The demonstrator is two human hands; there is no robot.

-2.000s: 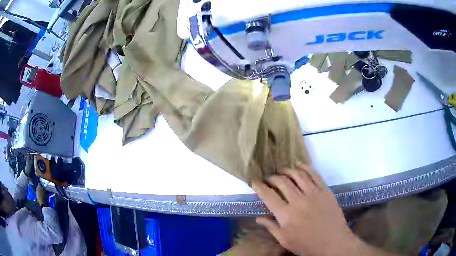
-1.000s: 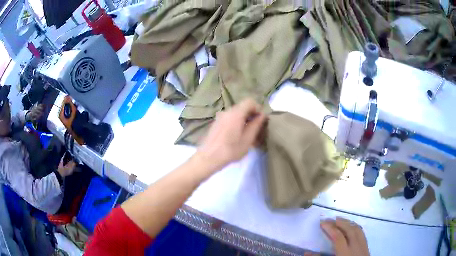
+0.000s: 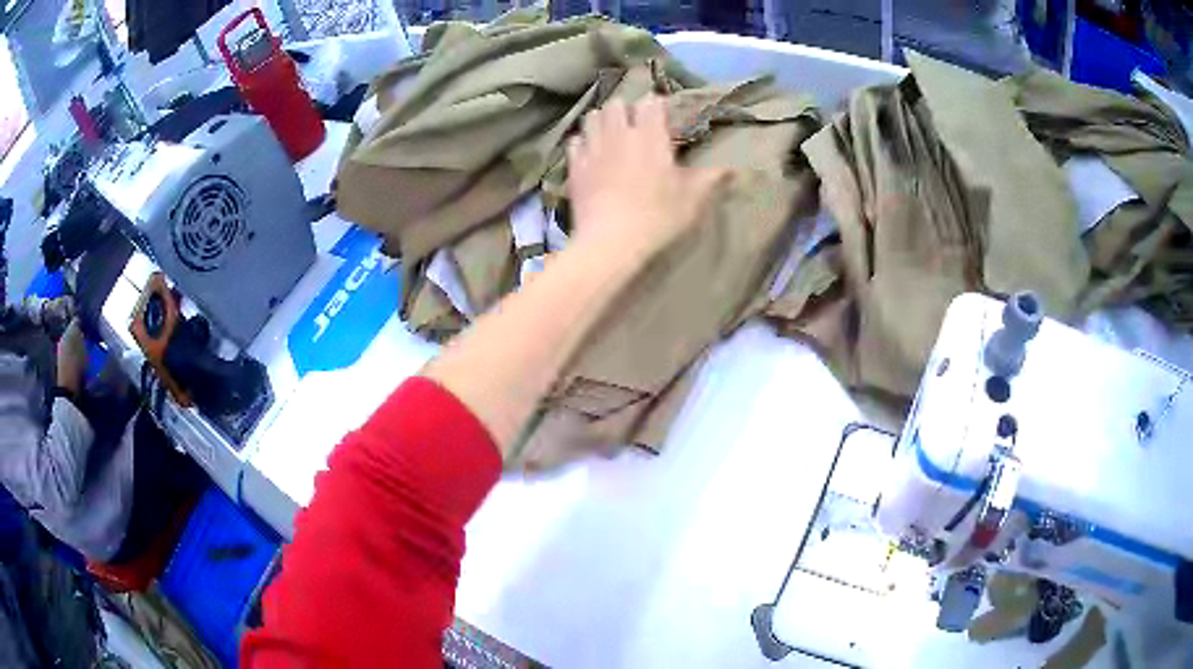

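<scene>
Khaki cut panels (image 3: pixel 707 261) lie in a loose pile behind and left of the sewing machine (image 3: pixel 1047 418). My left hand (image 3: pixel 635 177), in a red sleeve, reaches over the pile with its fingers spread on or just above the cloth; whether it grips any is not clear. A second khaki heap (image 3: pixel 916 222) lies behind the machine head. The needle plate (image 3: pixel 850 575) shows bare, with no cloth under the presser foot. My right hand is out of the picture.
A grey motor box (image 3: pixel 209 216), a red container (image 3: pixel 275 92) and a blue JACK label (image 3: pixel 343 307) are at left. A seated person (image 3: pixel 66 444) is at far left. Khaki scraps (image 3: pixel 1007 608) lie by the machine at lower right.
My left hand has moved from the piece near the needle up onto the pile. That piece is gone from the needle area. My right hand has left the picture, and the view has shifted.
</scene>
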